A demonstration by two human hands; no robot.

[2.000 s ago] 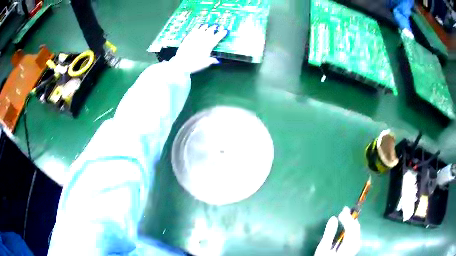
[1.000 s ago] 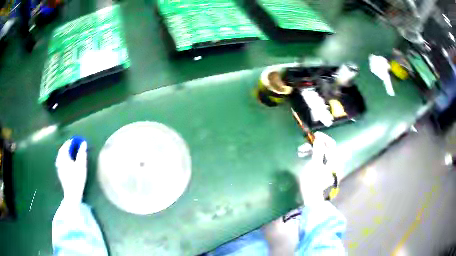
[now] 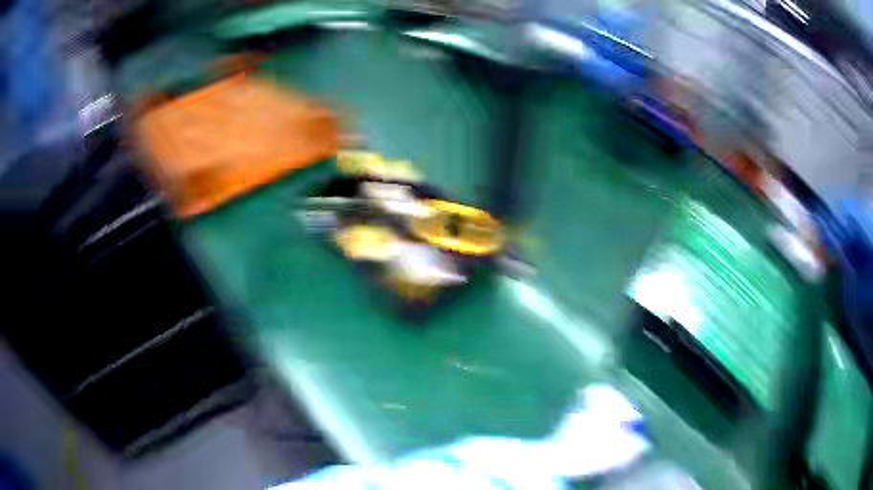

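Observation:
The whole view is strongly blurred. My left hand (image 3: 606,427), in a whitish glove, is at the lower right over the green mat, with its pale sleeve running along the bottom edge. Whether it holds anything cannot be told. My right hand is out of the picture. A tool tray (image 3: 417,304) with yellow and white items and a yellow ring (image 3: 461,228) lies ahead, beyond and left of my hand. A green circuit board (image 3: 737,297) lies at the right.
An orange fixture (image 3: 235,144) lies on the bench beyond the tray, at upper left. Black crates (image 3: 115,316) stand beside the bench at the left. Another green board (image 3: 842,412) shows at the right edge. Blurred blue and grey shapes fill the far background.
The view has swung left, bringing the left tray, orange fixture and crates into the picture. The turntable disc, right tray and my right hand have left it. The picture is far more blurred.

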